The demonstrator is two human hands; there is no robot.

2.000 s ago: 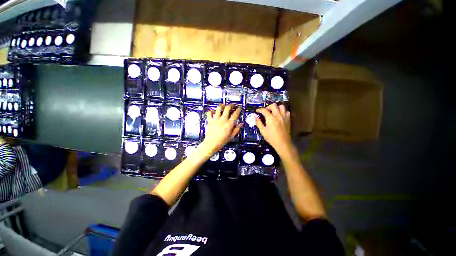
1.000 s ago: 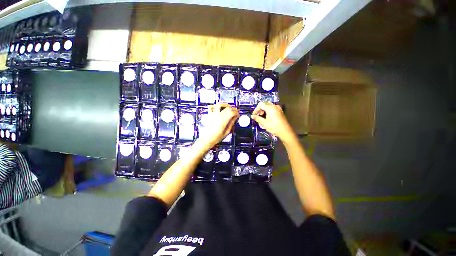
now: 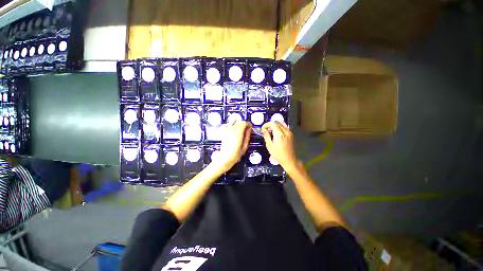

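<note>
A black glossy tray (image 3: 123, 124) lies in front of me with three rows of small black units. Each visible unit has a round white part (image 3: 257, 117) at one end. Shiny clear film (image 3: 258, 171) glares over some units. My left hand (image 3: 234, 143) is over the middle row, right of centre, fingers bent and tips close together. My right hand (image 3: 278, 143) is just to its right, over the right end of the middle row, fingers bent. One unit lies between my hands. The fingertips are small and blurred, so whether they pinch anything cannot be told.
A dark green belt (image 3: 74, 119) lies left of the tray, with more black trays (image 3: 39, 58) beyond it. Bare wood board (image 3: 204, 32) is behind the tray. An open cardboard carton (image 3: 360, 103) is at right below the bench. A person's striped sleeve (image 3: 24, 196) shows at lower left.
My hands drew together with fingers bent, then shifted slightly; the right hand moved left and lower. The whole view has shifted a little. The disc in the second column from right now shows between my hands.
</note>
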